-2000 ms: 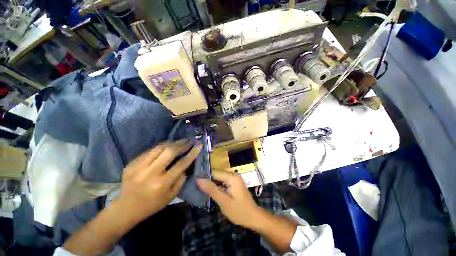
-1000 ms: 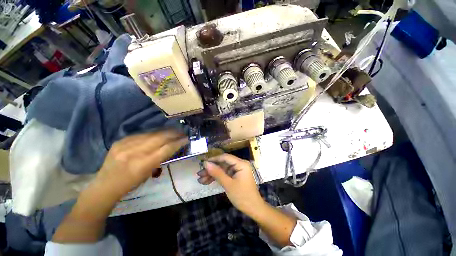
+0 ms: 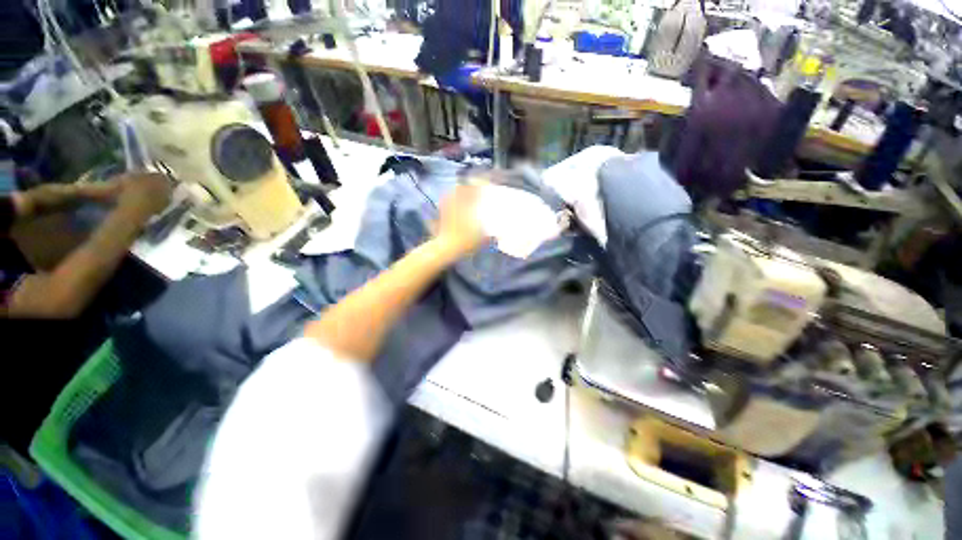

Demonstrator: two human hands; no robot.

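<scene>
Blue-grey garment pieces [image 3: 406,216] lie bunched on the white table left of the overlock machine [image 3: 765,301]. More blue-grey cloth [image 3: 646,216] lies against the machine's left side. My left hand [image 3: 462,216] is stretched out over the garments at a white piece of cloth [image 3: 519,219]. The hand is blurred and its fingers are hidden, so its grip cannot be told. My right hand is not in view.
A green basket [image 3: 79,390] with blue-grey cloth stands at the lower left. Another person's arms [image 3: 90,243] are at the far left beside a sewing machine with a round handwheel [image 3: 241,153]. The yellow-framed machine bed opening [image 3: 691,461] is at the table's front edge.
The view has swung left and up. My left hand has left the needle area and reached out over the garments. My right hand has gone out of the picture.
</scene>
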